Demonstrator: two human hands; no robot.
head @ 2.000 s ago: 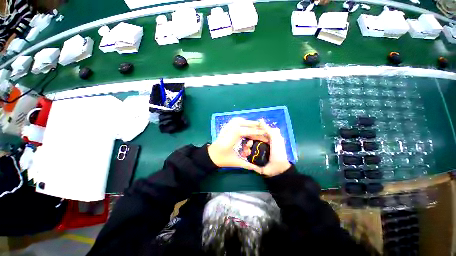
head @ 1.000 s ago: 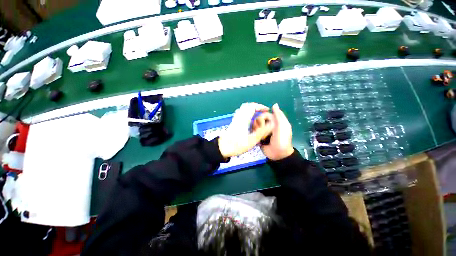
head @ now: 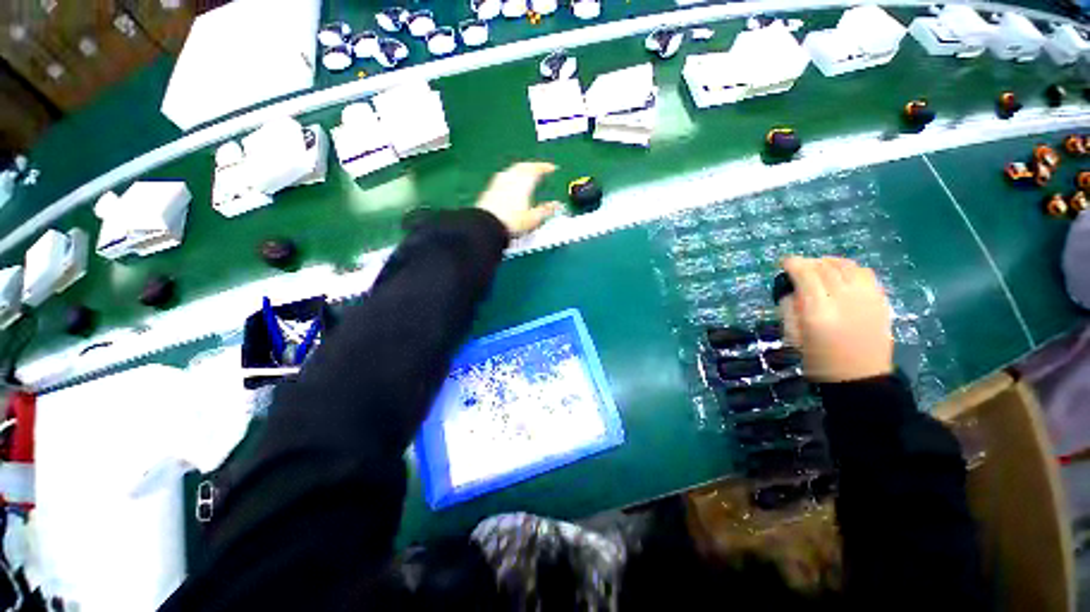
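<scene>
My left hand [head: 518,201] reaches over the green belt's near edge, fingers apart and empty, just left of a small black-and-orange unit [head: 585,194] on the belt. My right hand [head: 840,313] is over the clear blister tray [head: 732,245], with its fingertips on a small black part [head: 783,287]; its thumb is partly hidden. More black parts [head: 727,338] fill pockets on the tray's near left side. The blue parts bin [head: 434,476] lies between my arms, with tiny white bits scattered inside.
White boxes [head: 733,66] line the belt, with more dark units [head: 783,141] along its near side. A black tool holder [head: 283,340] with blue handles stands left of the bin. A white sheet [head: 105,478] lies far left; a brown cardboard box [head: 1016,478] is below the tray.
My hands were together over the bin around a unit and have parted: left forward to the belt, right onto the tray. The unit is out of them. The camera view has shifted right.
</scene>
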